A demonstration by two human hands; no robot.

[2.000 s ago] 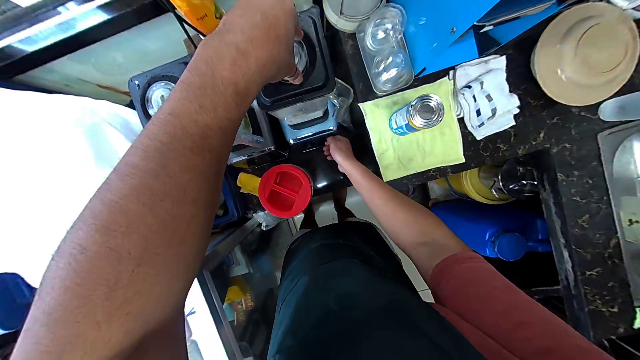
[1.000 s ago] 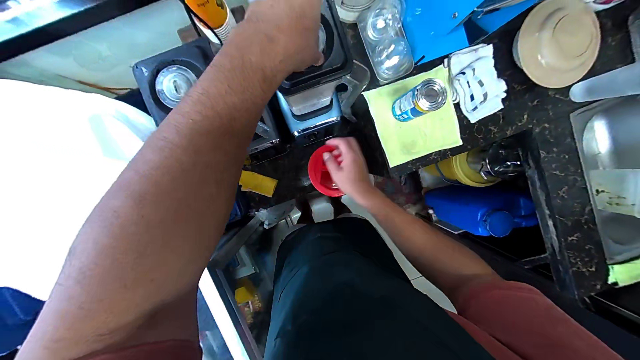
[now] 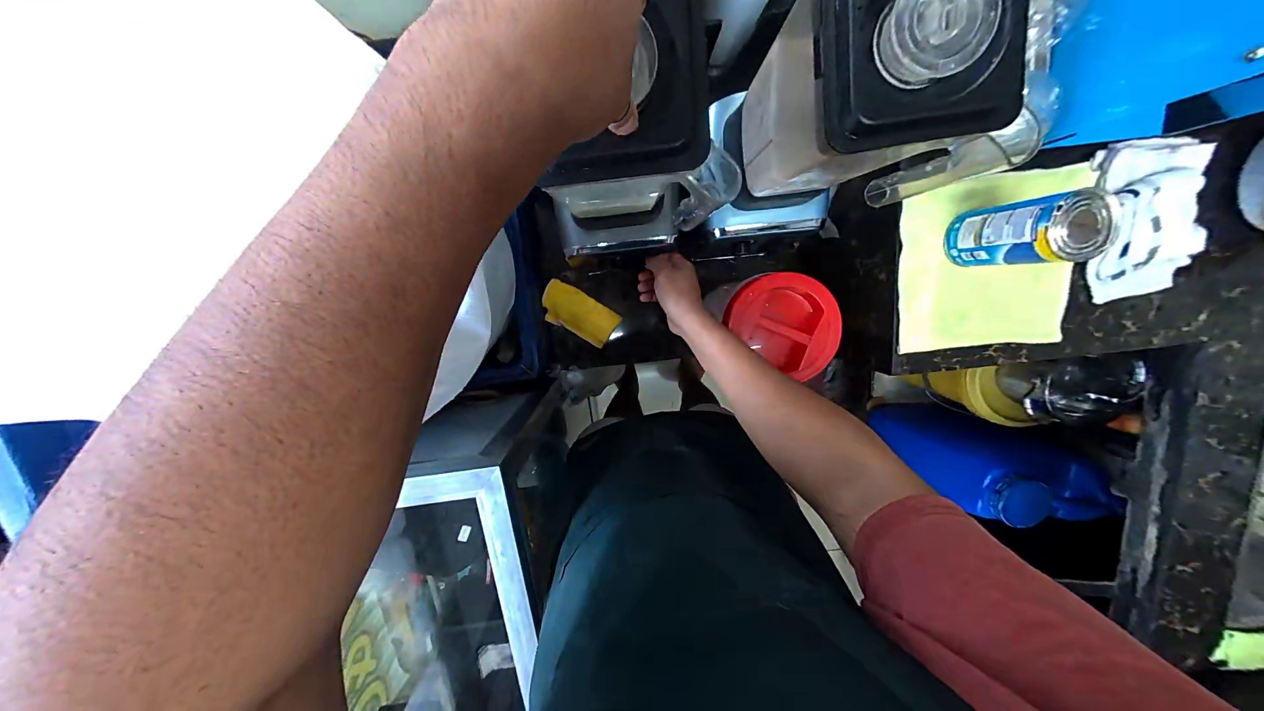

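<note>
My left hand (image 3: 558, 69) lies over the black lid (image 3: 676, 84) of a blender at the top centre, a fingertip touching it; its grip is largely hidden. My right hand (image 3: 673, 286) is at the front of that blender's base (image 3: 620, 222), fingers curled; what they touch is unclear. A container with a red lid (image 3: 785, 326) stands just right of my right wrist, and a folded yellow cloth (image 3: 583, 312) lies to the left. Right of the first blender is a second blender with a black lid (image 3: 923, 69) and pale contents in its jar.
A tin can (image 3: 1032, 229) lies on a yellow-green cloth (image 3: 978, 316) at the right, beside a white cloth (image 3: 1150, 212). Below the dark counter (image 3: 1096, 331) is a blue plastic jug (image 3: 987, 469). A glass-topped case (image 3: 494, 553) stands at lower left.
My left hand has moved left from one blender to the other. My right hand has left the red-lidded container and is at a blender base. That container sits farther right of the yellow cloth.
</note>
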